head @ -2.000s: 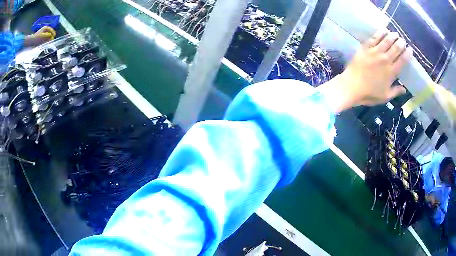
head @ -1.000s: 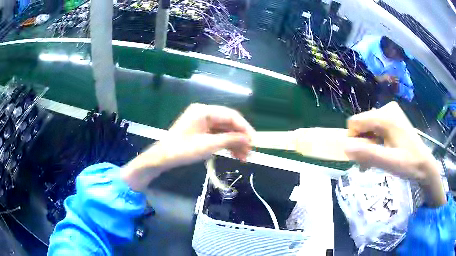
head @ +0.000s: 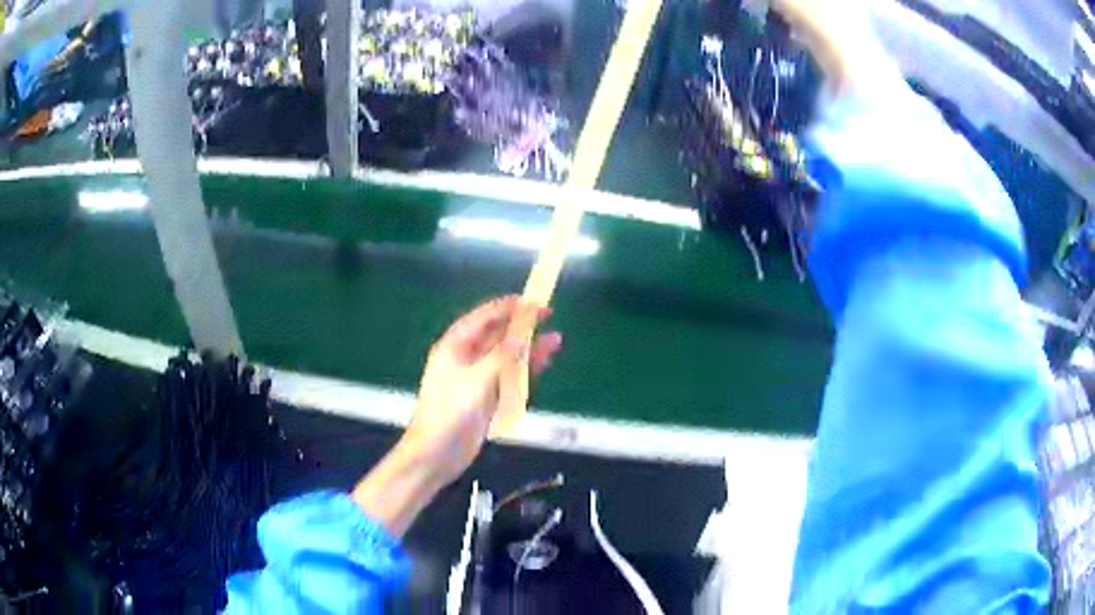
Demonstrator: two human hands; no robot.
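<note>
A long pale yellow strip runs from the top edge down to my left hand. My left hand holds its lower end between thumb and fingers, above the pale bench edge. My right hand is raised at the top edge, blurred and cut off, so its fingers cannot be made out. The white plastic housing lies below, cut off by the bottom edge. Inside it are a round part, thin wires and a white flat cable.
A pile of black cables lies at the left, with a stack of dark round parts at the far left. Beyond is the green conveyor with a grey post. Dark wired subassemblies stand across the line.
My right hand has risen to the top edge. My left hand still holds the strip, which now slants steeply upward instead of lying level between both hands. The view has shifted, and the housing sits lower.
</note>
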